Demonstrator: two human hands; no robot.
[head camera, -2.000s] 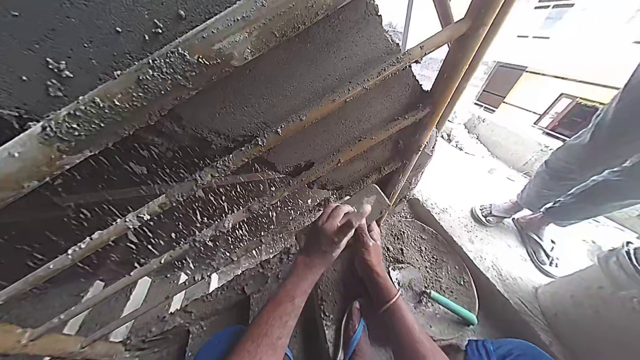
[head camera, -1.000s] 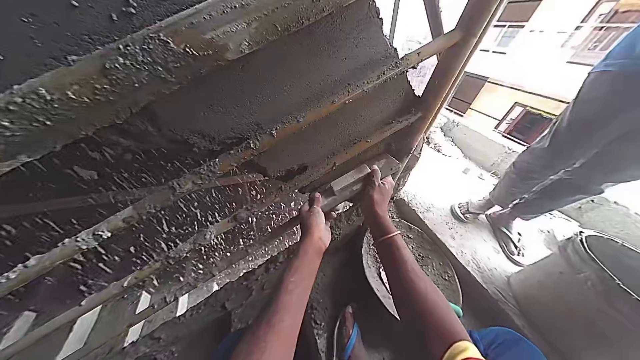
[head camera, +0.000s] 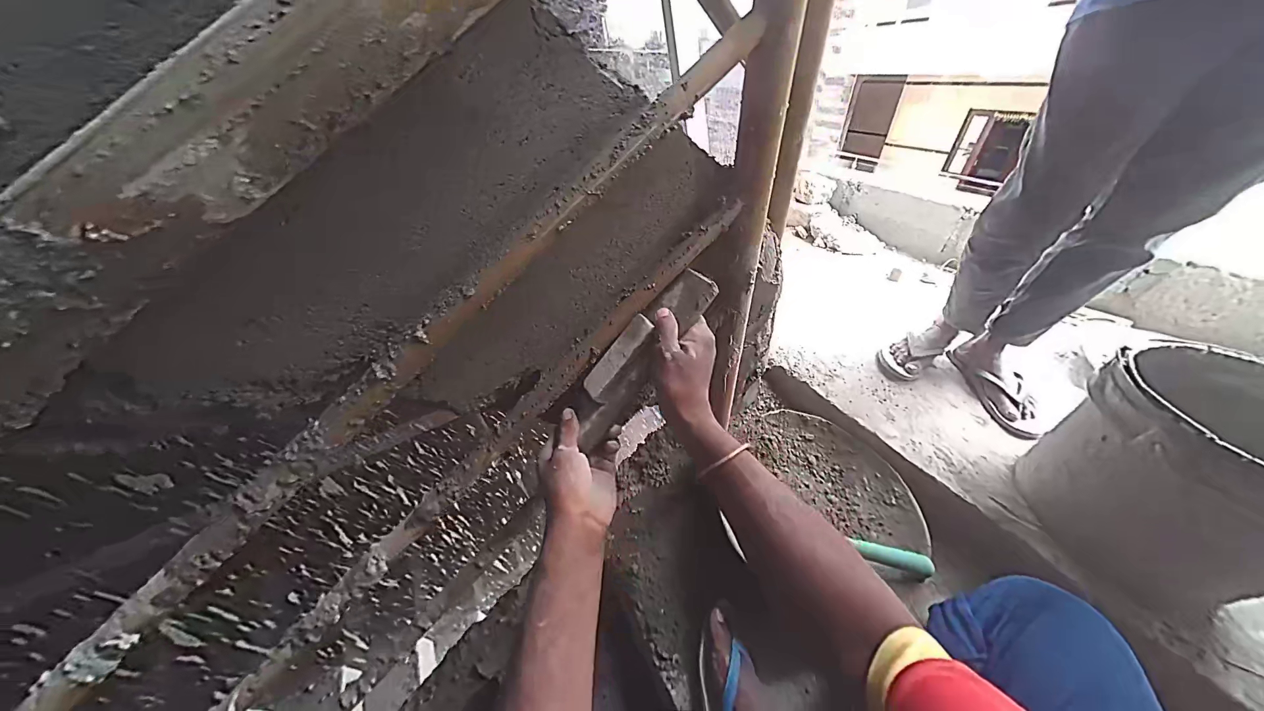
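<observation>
A mortar-smeared plasterer's float (head camera: 620, 367) lies tilted against the wall beneath the lowest pole. My left hand (head camera: 581, 479) grips its lower end, thumb on top. Near its upper end, my right hand (head camera: 685, 365) holds it, with a thin band on that wrist. Above the float, wet grey mortar (head camera: 583, 267) covers the wall; the lower left surface (head camera: 326, 523) is dark and flecked with light marks. Below my right forearm sits a round pan (head camera: 926, 523) of mortar, with a green handle (head camera: 894, 558) at its edge.
Slanting poles (head camera: 504, 267) cross in front of the wall and meet an upright pole (head camera: 765, 128). A person (head camera: 1076, 178) in grey trousers and sandals stands at the right, beside a large mortar-stained drum (head camera: 1136, 444). My sandalled foot (head camera: 733, 662) is below the pan.
My hands have gone from close together on the float to spread along its length. The float now lies along the lowest pole. The other person's legs have shifted slightly.
</observation>
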